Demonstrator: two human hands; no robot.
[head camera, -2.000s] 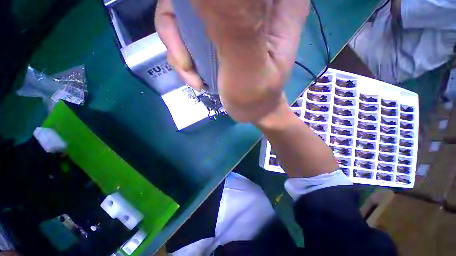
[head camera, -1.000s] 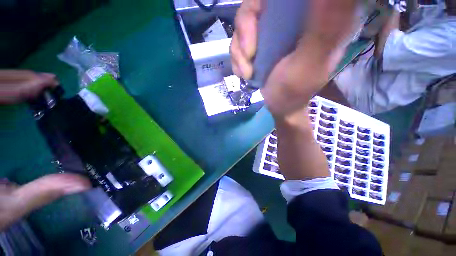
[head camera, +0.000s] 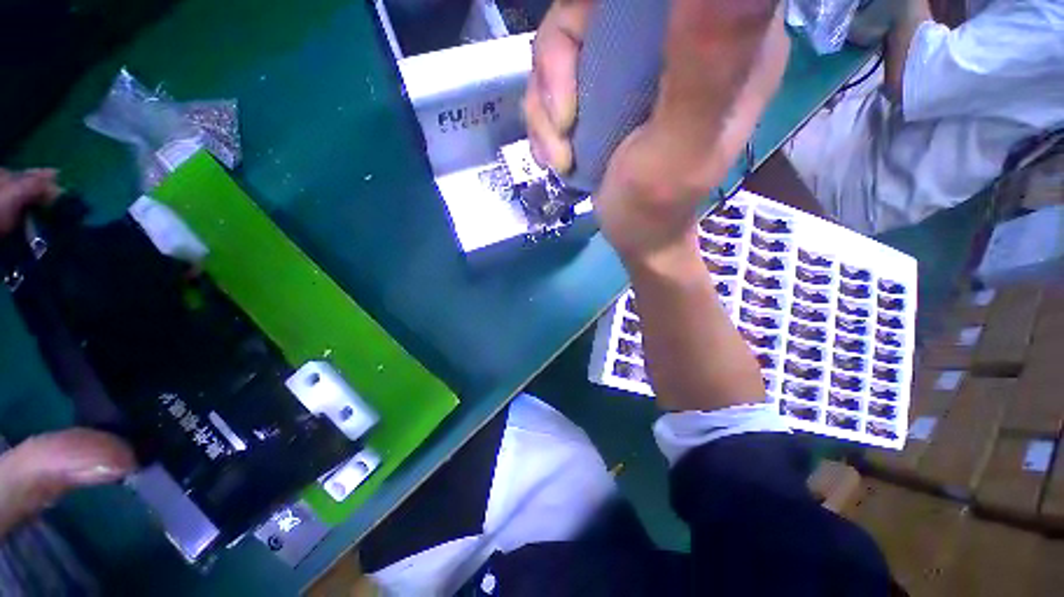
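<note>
My right hand (head camera: 671, 152) is wrapped around the thick grey electric screwdriver (head camera: 618, 88) at top centre, above the front of the white screw feeder (head camera: 432, 88). The screwdriver's tip is at the small screws there. The black plastic housing (head camera: 152, 338) lies on the bright green fixture (head camera: 274, 280) beside its white locating blocks (head camera: 333, 399). My left hand (head camera: 64, 472) is cut off by the left edge. Its thumb lies at the housing's near end and its fingers at the far end, holding the housing.
A clear plastic bag (head camera: 175, 123) lies beyond the fixture. A white compartment tray (head camera: 805, 327) with dark curved parts is at the right, past the bench edge. Another person (head camera: 992, 88) in light clothing sits at the upper right. Cardboard boxes (head camera: 1003, 385) stand at the lower right.
My left hand, out of view or nearly so at first, came in and took hold of the housing. The view has shifted; my right hand stays at the feeder with the screwdriver.
</note>
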